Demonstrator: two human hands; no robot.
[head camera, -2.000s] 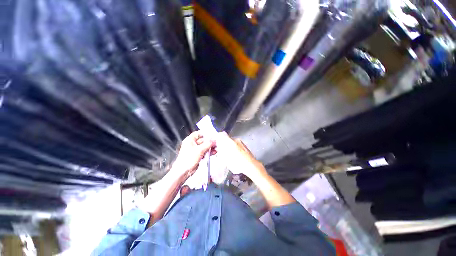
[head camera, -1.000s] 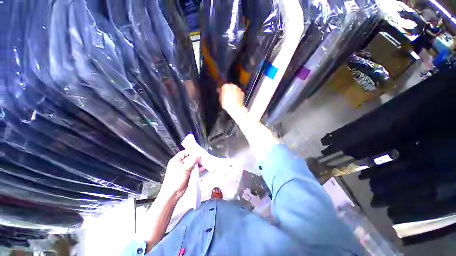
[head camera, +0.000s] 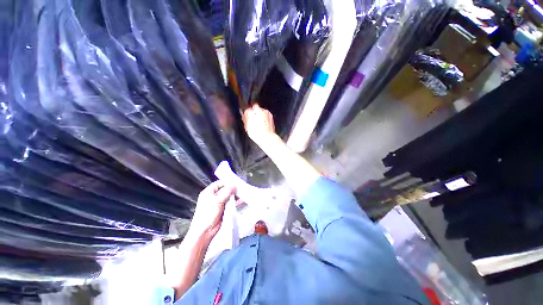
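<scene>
My left hand (head camera: 213, 205) holds white paper tags (head camera: 233, 180) between thumb and fingers at chest height. The strip trails to the right in front of my shirt. My right hand (head camera: 259, 122) reaches forward with curled fingers at the edge of a dark film-covered garment (head camera: 256, 65). It appears to grip that edge; the fingertips are partly hidden. Many bagged dark garments (head camera: 107, 113) hang side by side on the left.
A pale garment (head camera: 318, 98) with a blue patch hangs just right of my right hand, beside one with a purple patch (head camera: 356, 80). Unbagged dark garments (head camera: 476, 149) hang on the right. Cartons (head camera: 458, 50) stand at the upper right.
My right hand left the tags, reached forward to the hanging garments, then moved slightly left. The orange-striped dark covers have shifted, and a white band shows there. My left hand moved slightly left and down with the tags.
</scene>
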